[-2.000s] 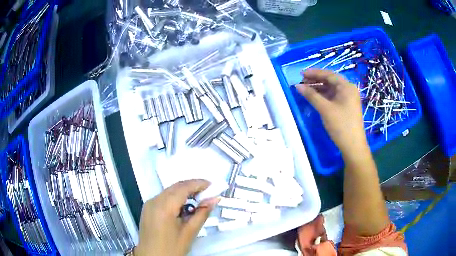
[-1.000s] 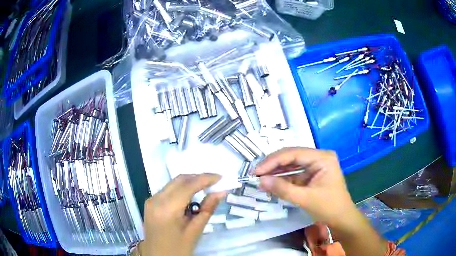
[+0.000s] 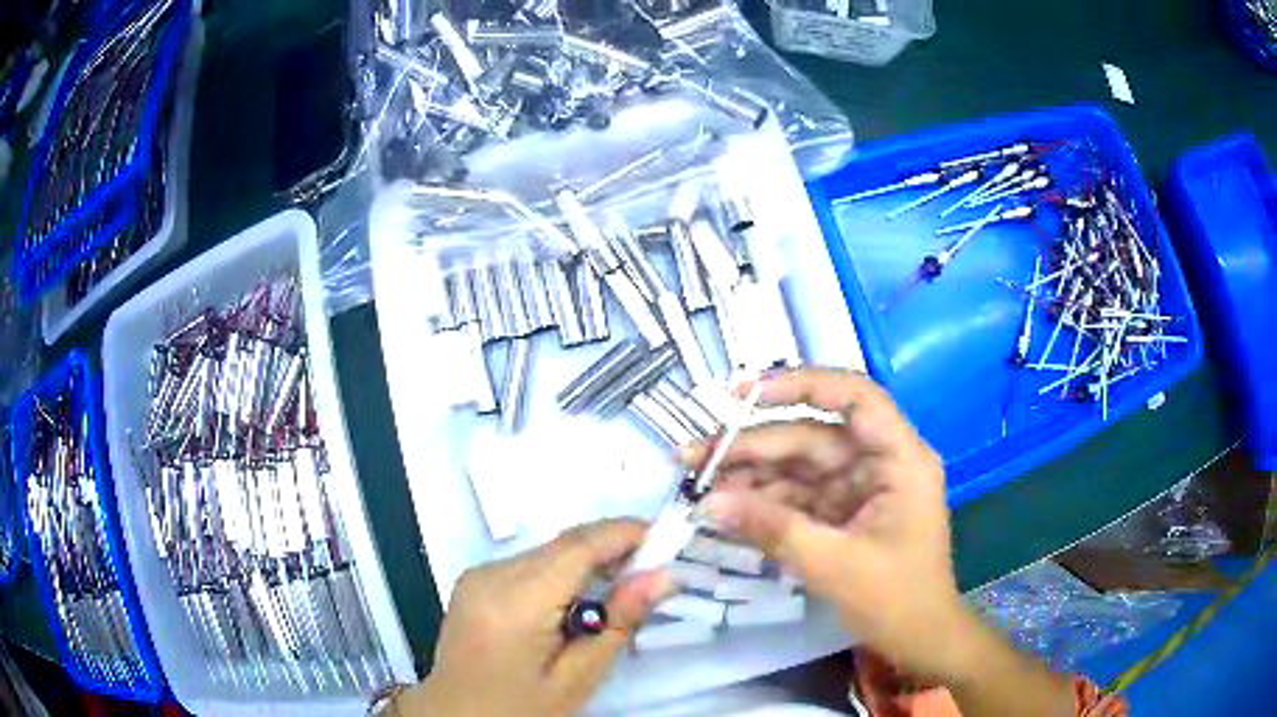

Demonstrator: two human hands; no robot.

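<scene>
My left hand (image 3: 539, 616) pinches a white sleeve (image 3: 663, 541) over the near end of the middle white tray (image 3: 399, 406). A shiny tube with a dark open end (image 3: 585, 616) also shows between its fingers. My right hand (image 3: 854, 511) holds a thin wired core (image 3: 726, 437) at a slant, with its dark end (image 3: 691, 488) close to the sleeve's upper end. Whether core and sleeve touch is too blurred to tell. The middle tray holds silver tubes (image 3: 518, 297) at its far end and loose white sleeves (image 3: 763, 602) near me, partly hidden by my hands.
Right of it is a blue tray (image 3: 931, 350) with jumbled cores (image 3: 1106, 280); another blue tray (image 3: 1232, 266) lies beyond. Left is a white tray (image 3: 123, 406) of assembled units (image 3: 259, 497), with blue trays further left. A clear bag of tubes (image 3: 560, 70) and a small clear box (image 3: 854, 35) lie behind.
My right hand has come from the right blue tray to my left hand, holding a core. The core has turned from nearly level to a steep slant, and the sleeve is now tilted upward.
</scene>
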